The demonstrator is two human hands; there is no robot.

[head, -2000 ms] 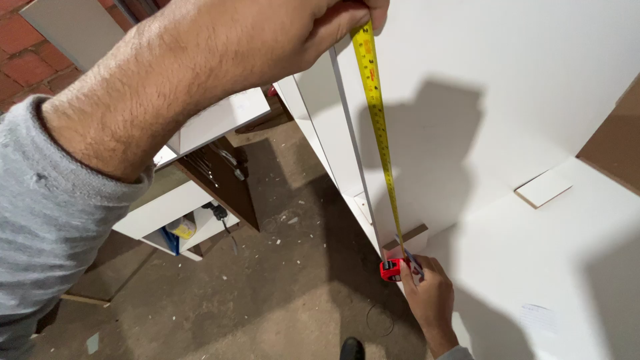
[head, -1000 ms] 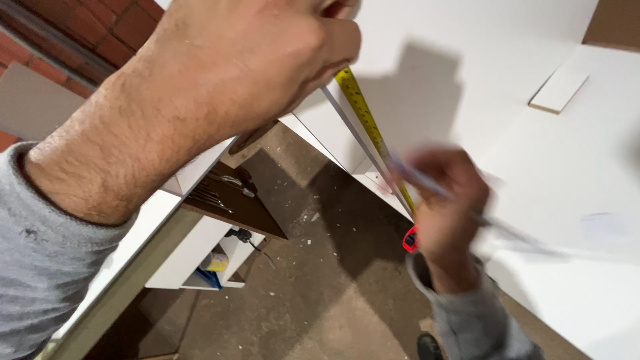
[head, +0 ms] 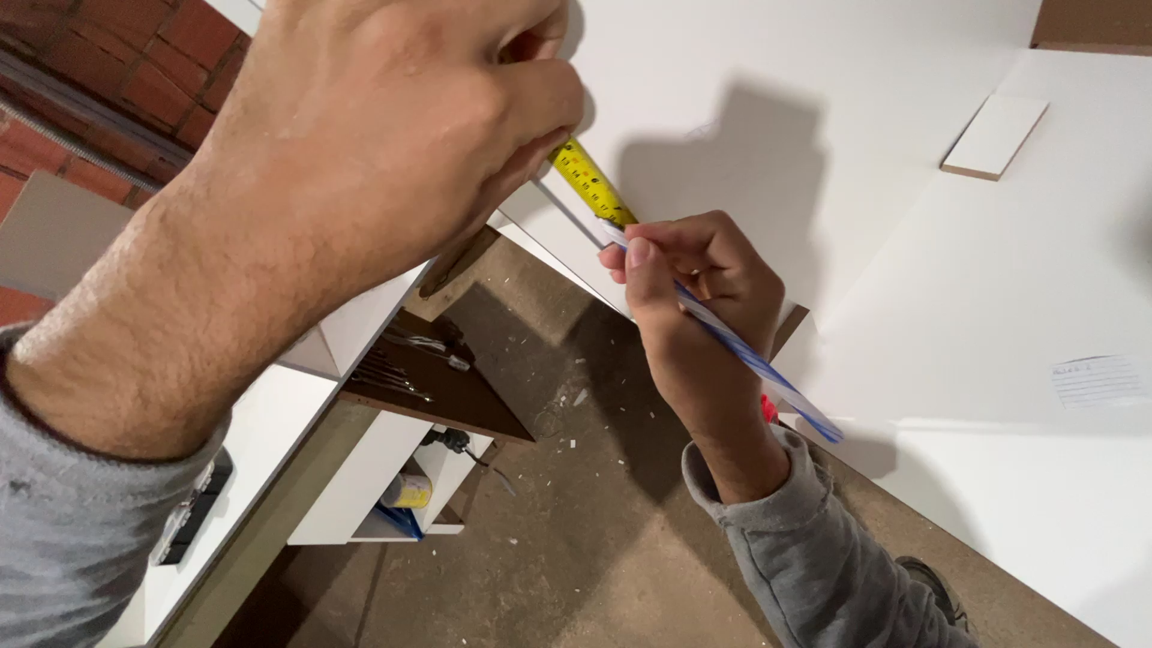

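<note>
My left hand pinches the upper end of a yellow tape measure's blade against the edge of a white panel. Below it, my right hand grips a blue-and-white striped pen, its tip touching or very near the blade. The blade passes out of sight behind my right hand. A bit of the red tape measure case shows beside my right wrist; the rest is hidden.
A small white board offcut and a lined paper note lie on the white surface at right. At lower left, a white cabinet holds a yellow-labelled container, near a brown board bearing metal tools. A shoe shows lower right.
My right hand has left the red tape case, which it held two seconds ago, and has moved up along the blade with the pen. My left hand still holds the blade's upper end.
</note>
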